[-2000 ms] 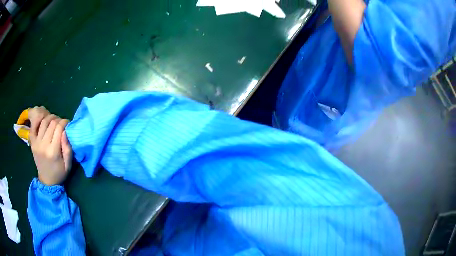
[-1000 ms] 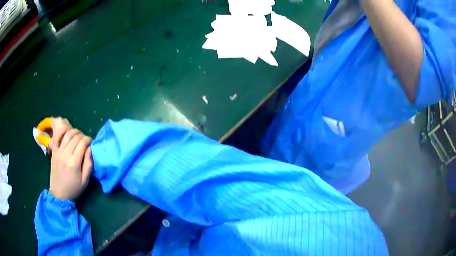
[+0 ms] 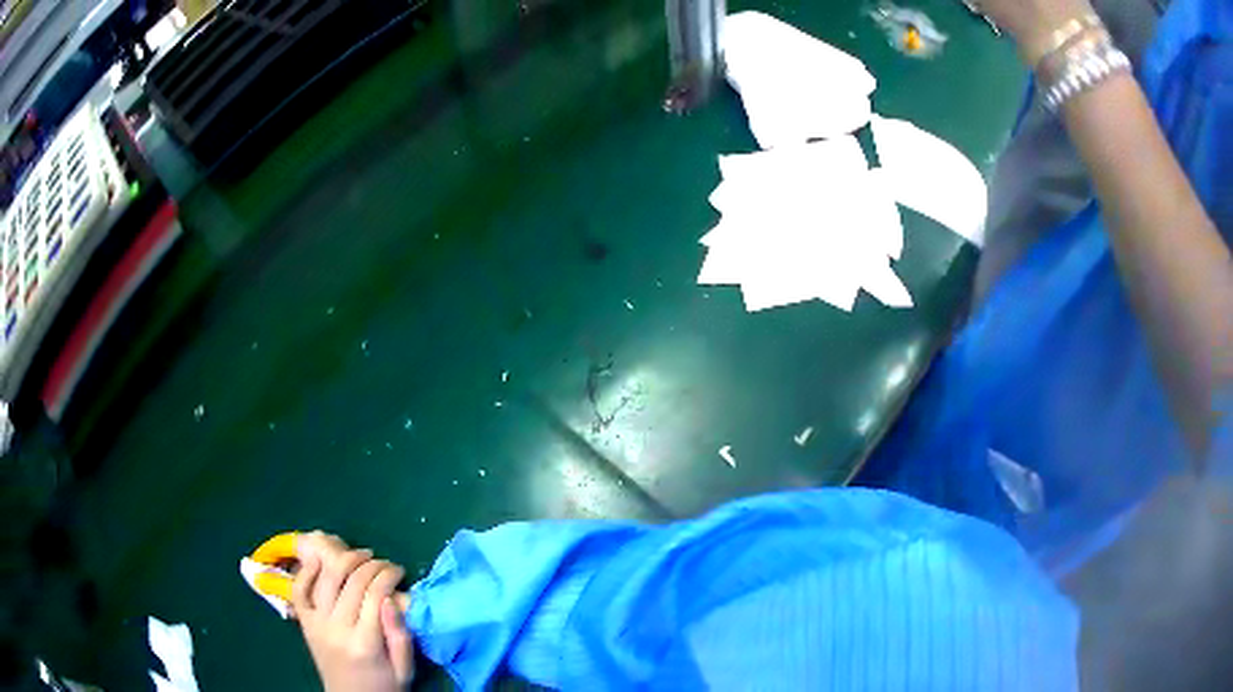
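Note:
My left hand [image 3: 354, 619] is at the lower left, fingers curled, back of the hand up; its wrist is cut off by the bottom edge. My right hand [image 3: 277, 549] is mostly hidden behind it, its blue sleeve coming in from the right. Two fingers in yellow-orange finger cots stick out on the left, apparently the right hand's, pinching a small white wipe [image 3: 260, 579]. Whether my left hand holds anything is hidden; no device shows.
The green mat [image 3: 446, 325] bears a jagged stack of wipes [image 3: 811, 223], small scraps and a crumpled white strip [image 3: 172, 652]. A co-worker's arm [image 3: 1149, 203] with a bracelet is at the upper right. Dark and white racks [image 3: 61, 203] stand upper left.
The view has shifted: the hands now sit lower and further right in the picture. More of the bench, wipes and racks shows. The yellow-tipped fingers still pinch the wipe.

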